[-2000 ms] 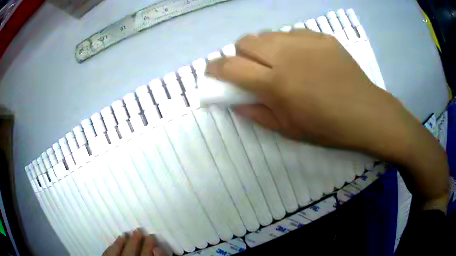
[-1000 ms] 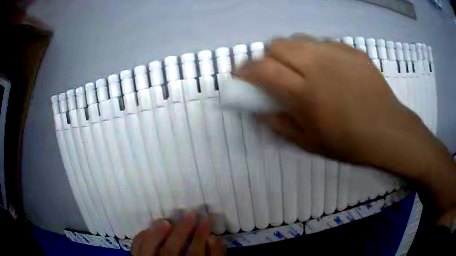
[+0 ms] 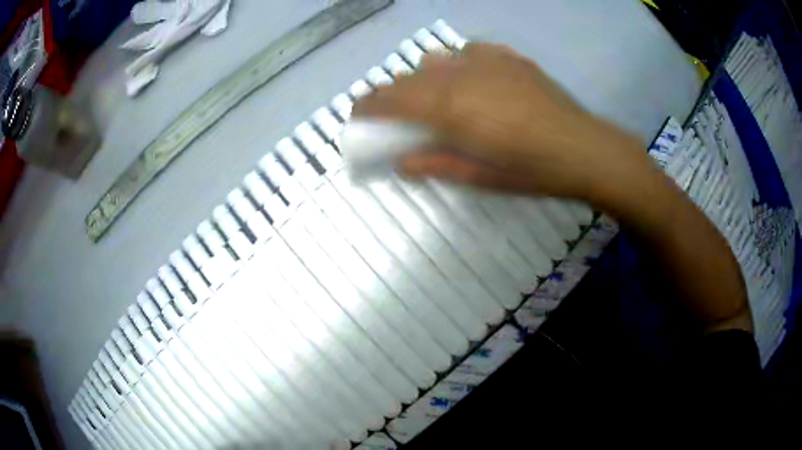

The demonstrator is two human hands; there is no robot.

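White pen-shaped barrels [image 3: 264,325] lie side by side in a slanting row, their stepped necks with dark gaps at the far side and rounded ends at the near side. My right hand [image 3: 492,123], bare and somewhat blurred, is over the upper right part of the row. It holds a white wiping block [image 3: 378,148] between fingers and thumb, over the barrels near their necks. The hand hides several barrels. My left hand is not clearly in view; only a faint skin-toned patch shows at the bottom edge by the rounded ends.
A steel ruler [image 3: 220,101] lies beyond the row. White gloves [image 3: 176,31] and a blurred squat translucent jar [image 3: 63,132] are at the far left. Strips with blue print [image 3: 466,378] run along the near edge. A blue bin [image 3: 743,114] at right holds loose white barrels.
The view has swung, so the row slants more steeply and the ruler, gloves, jar and right bin show. My left hand has dropped out of clear view. My right hand still holds the block.
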